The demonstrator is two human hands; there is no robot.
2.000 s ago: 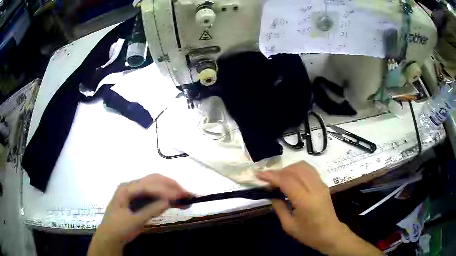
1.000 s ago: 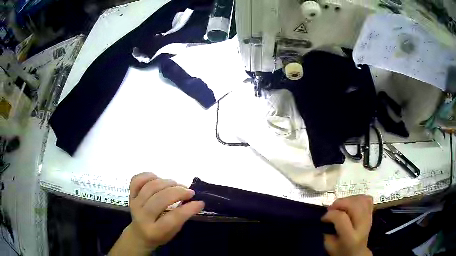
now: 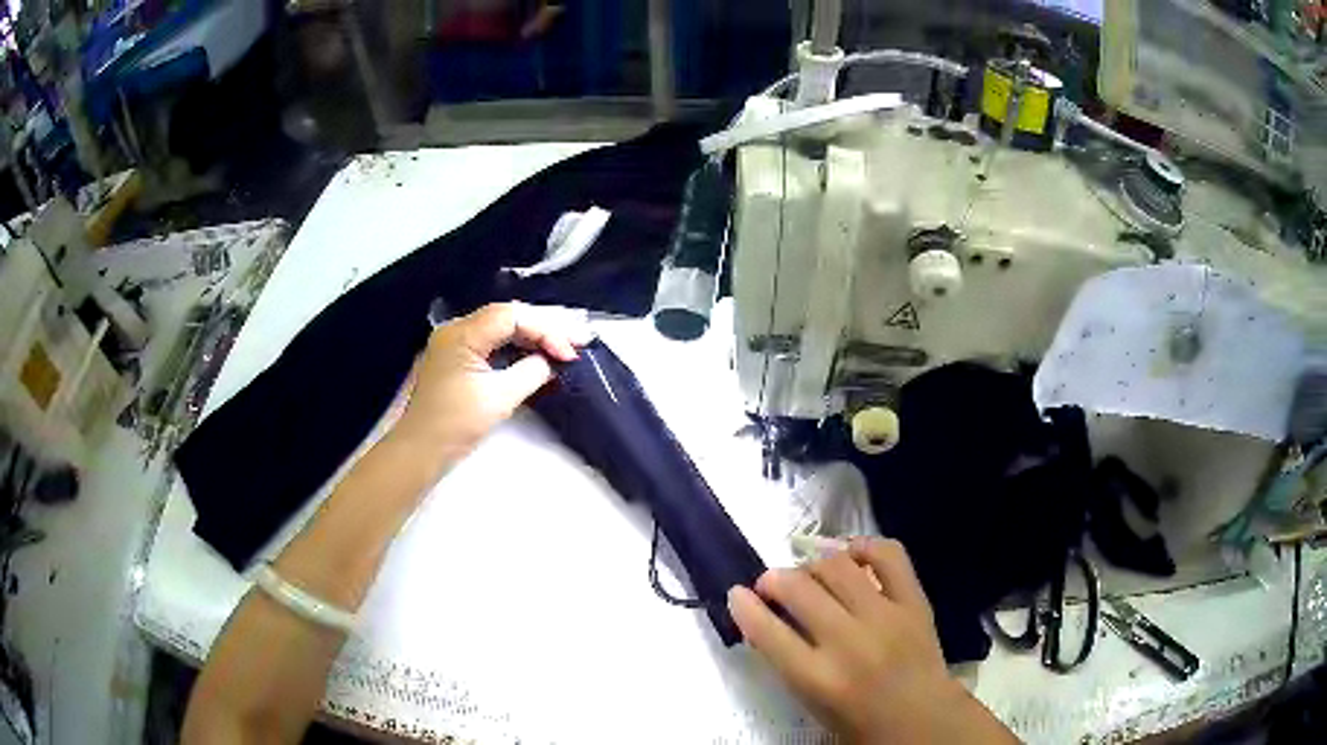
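A dark folded strip is stretched diagonally over the white table, left of the needle. My left hand pinches its upper left end between thumb and fingers. My right hand has its fingers on the lower right end; whether it pinches or presses the strip is hard to tell. White fabric shows beside the presser foot, partly hidden by my right hand. A dark garment panel lies right of the needle.
The cream sewing machine head stands behind the strip. Scissors and thread snips lie at right. A long dark panel runs along the table's left side. A dark green tube hangs left of the head. A paper note is on the machine arm.
Both hands have moved from the table's front edge up onto the tabletop with the dark strip, which is now steeply diagonal. The view has tilted up, showing more of the machine.
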